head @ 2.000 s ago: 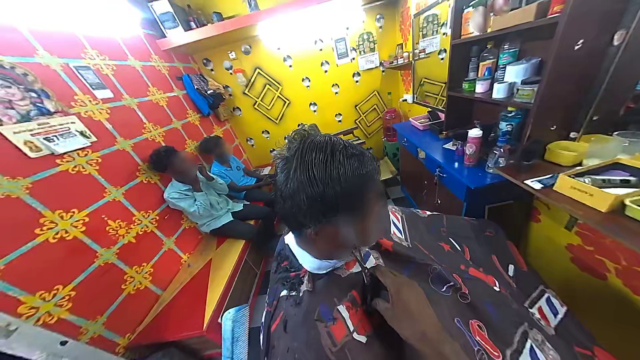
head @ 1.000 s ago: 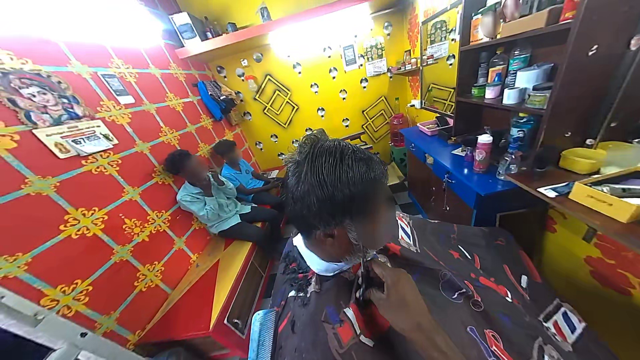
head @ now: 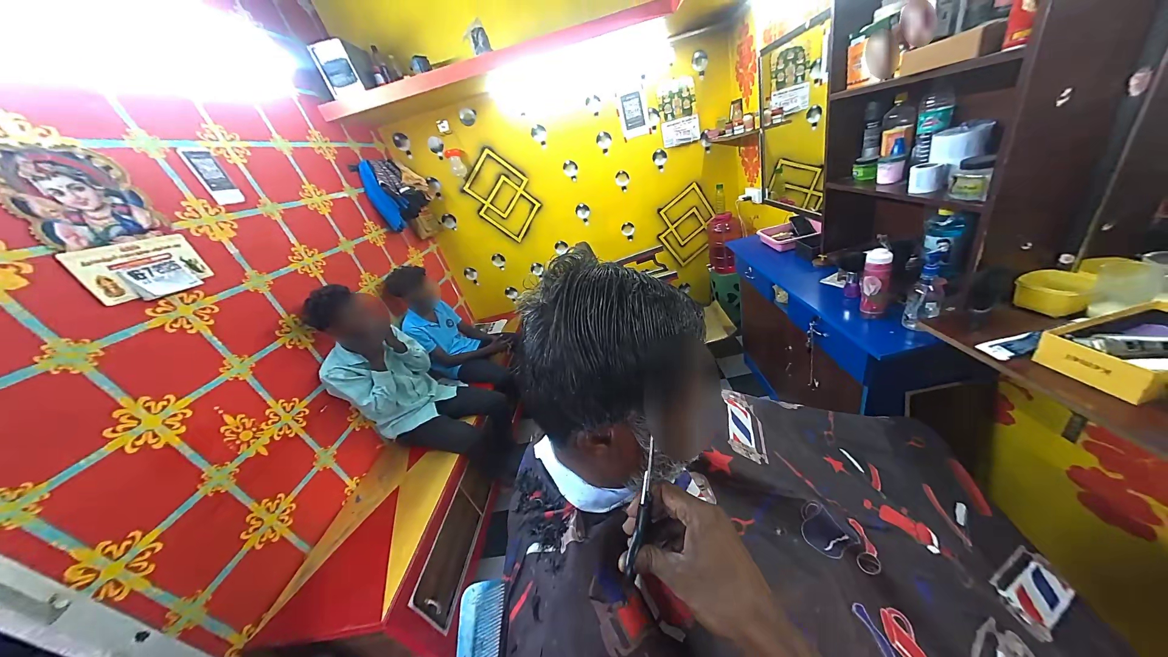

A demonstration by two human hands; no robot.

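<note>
A person with combed dark hair (head: 611,338) sits in front of me, a white neck strip (head: 579,484) round the neck and a dark patterned barber's cape (head: 821,511) over the body. My right hand (head: 689,552) grips scissors (head: 644,511), their blades pointing up at the beard beside the jaw. Whether the blades are apart is hard to tell. Cut hair lies on the cape's shoulder. A light blue comb (head: 482,619) stands at the bottom edge, teeth to the right; what holds it is hidden. My left hand is out of view.
Two people sit on a red and yellow bench (head: 365,584) at the left. To the right are a blue counter (head: 821,297) with bottles, a dark shelf unit (head: 912,192) with jars, and a brown ledge (head: 967,342) bearing a yellow box (head: 1095,365).
The scissors have turned more upright against the beard, and my right hand stays near the jaw. The view has shifted a little.
</note>
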